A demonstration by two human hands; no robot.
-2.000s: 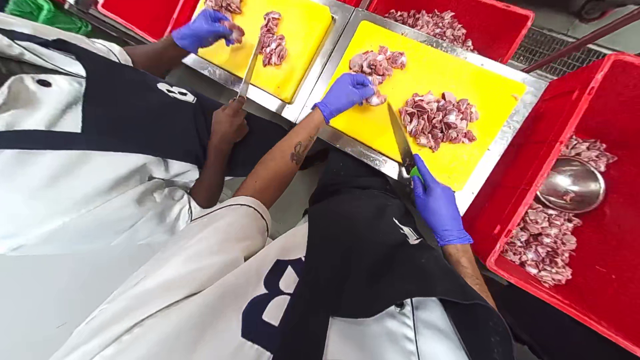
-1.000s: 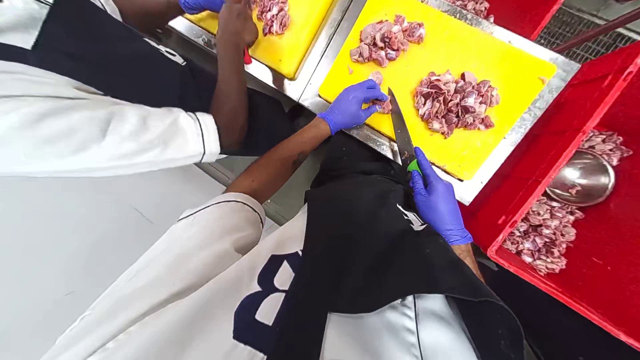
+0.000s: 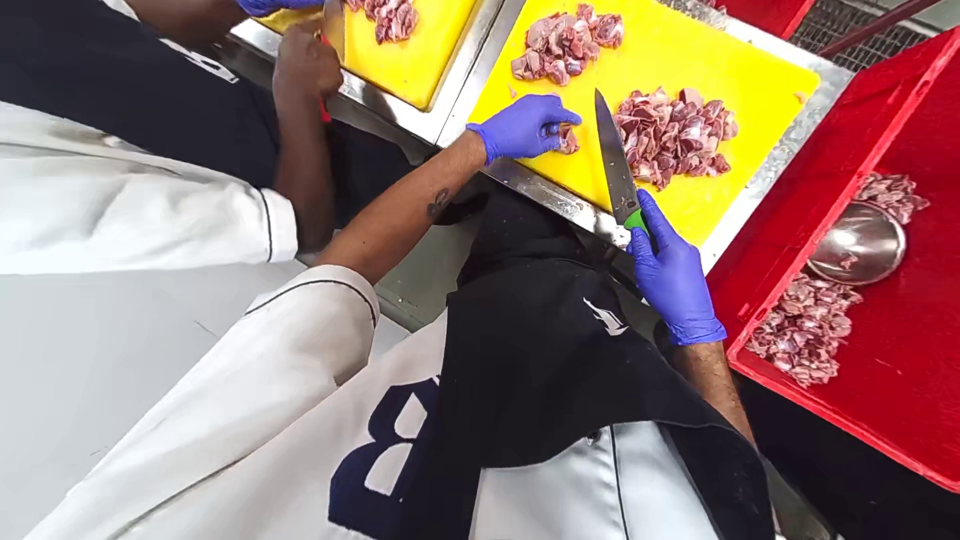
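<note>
My left hand (image 3: 527,127), in a blue glove, pinches a small piece of raw meat (image 3: 568,140) on the near edge of a yellow cutting board (image 3: 757,71). In my right hand (image 3: 673,271), also gloved, is the green handle of a kitchen knife (image 3: 616,161), its blade pointing up over the board between the piece and the larger pile. That larger pile of cut meat (image 3: 675,135) lies just right of the blade. Beyond my left hand sits a smaller pile of meat (image 3: 564,41). Both piles rest on the board.
At the right a red plastic crate (image 3: 919,300) holds cut meat (image 3: 806,330) and a steel bowl (image 3: 860,244). A co-worker's hand (image 3: 306,66) grips a red-handled tool by another yellow board (image 3: 442,37) at the upper left. A further red crate (image 3: 776,11) stands beyond my board.
Two seconds ago my left hand was higher, near the smaller pile; it is now by the board's near edge. The knife stays in my right hand. The view has shifted.
</note>
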